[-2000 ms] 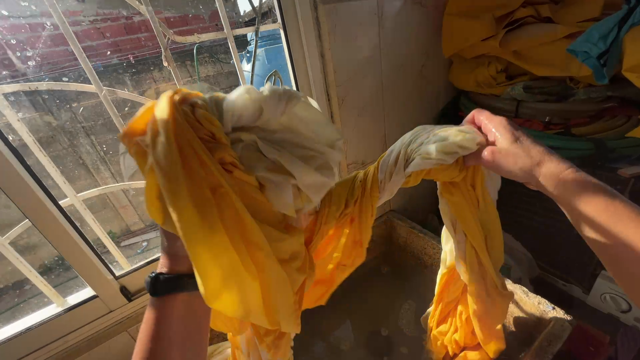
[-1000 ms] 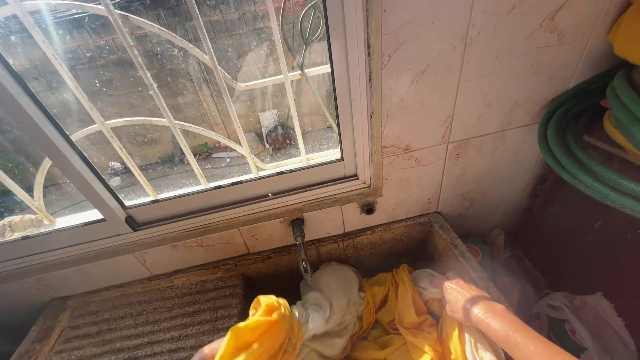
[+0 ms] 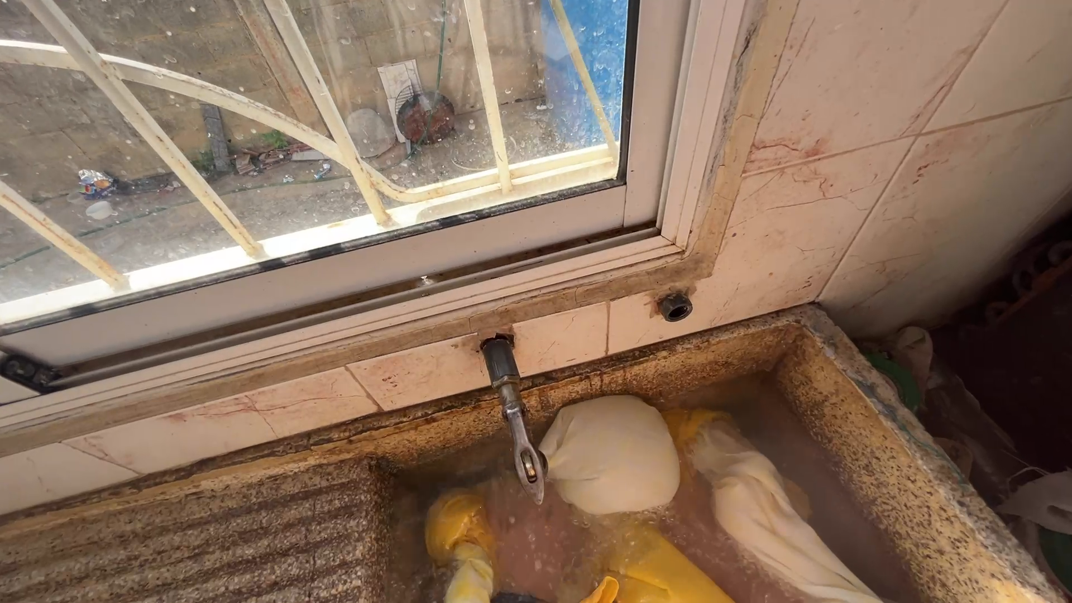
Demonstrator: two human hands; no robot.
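Note:
Yellow and off-white cloth (image 3: pixel 662 561) lies in the murky water of a speckled stone wash sink (image 3: pixel 888 435). One off-white part (image 3: pixel 620 456) bulges up like a balloon beside the metal tap (image 3: pixel 521 435). A smaller yellow bulge (image 3: pixel 456 523) shows at the left of the basin, with a pale yellow piece under it. Neither my left hand nor my right hand can be made out; a dark strip at the bottom edge is too cut off to name.
A ribbed washboard slab (image 3: pixel 209 536) adjoins the basin on the left. Above stands a window frame (image 3: pixel 502 243) with white metal bars outside. A dark pipe stub (image 3: pixel 674 306) pokes from the tiled wall (image 3: pixel 837 201). Bags or cloths lie in shade at the right.
The cloth, held up in both hands two seconds ago, now lies spread in the basin water. Both hands have dropped from sight. The view has tilted down toward the sink.

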